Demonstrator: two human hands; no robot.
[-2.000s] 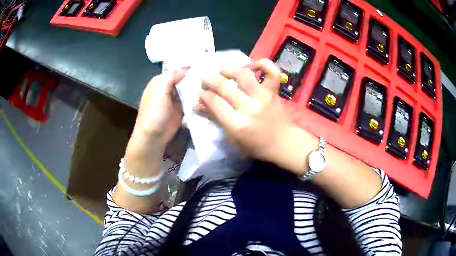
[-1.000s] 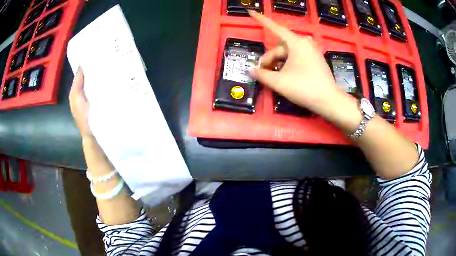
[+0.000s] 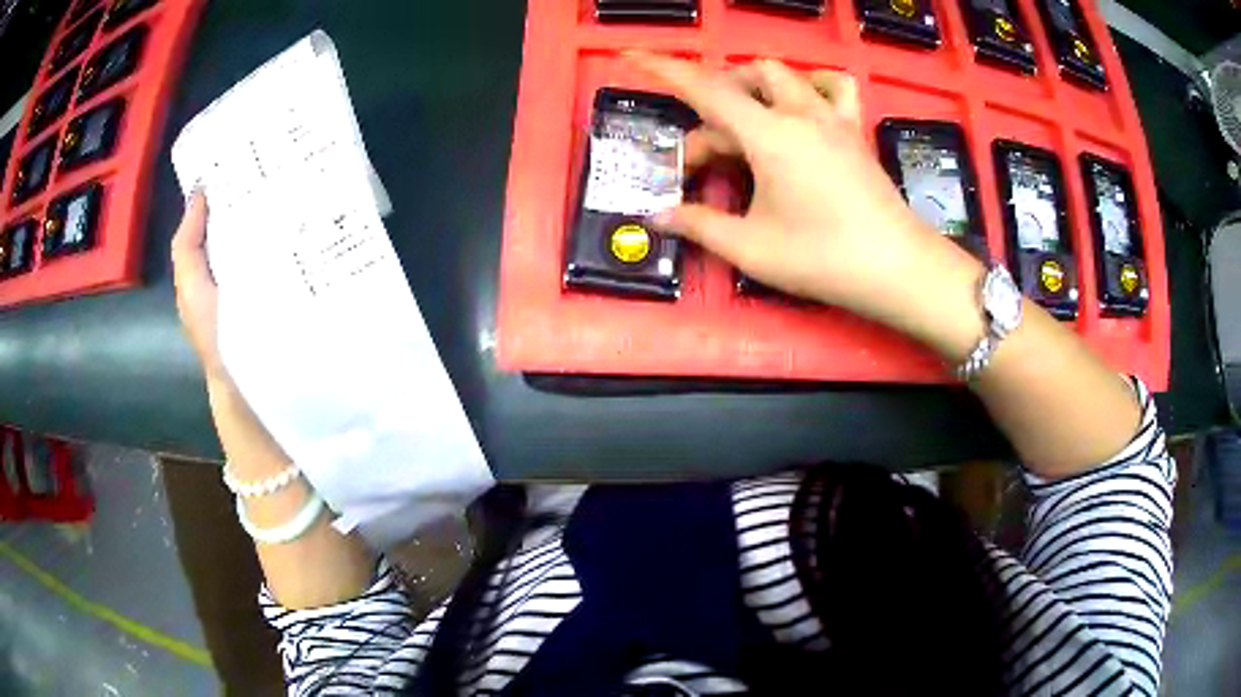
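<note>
My left hand (image 3: 199, 279) holds the long white label strip (image 3: 313, 259), which has fine black print and hangs toward my lap. My right hand (image 3: 803, 184) is over the red foam tray (image 3: 585, 334), thumb and fingers apart at the right side of the front-left black electronic unit (image 3: 630, 191). That unit lies in its pocket with a gold sticker (image 3: 632, 244) near its lower end and a white printed label (image 3: 636, 164) on its upper part. The thumb tip is near the label's lower right corner. The hand partly hides the neighbouring unit.
More black units lie in the tray's other pockets. A second red tray (image 3: 136, 225) with units is at the far left. The dark green bench (image 3: 408, 82) has a curved front edge. A white fan (image 3: 1229, 116) is at the far right, and the floor shows at lower left.
Since one second ago, my right hand's fingers have spread and moved slightly around the front-left unit. The strip has shifted slightly left in my left hand. Earlier, both hands were together on the strip.
</note>
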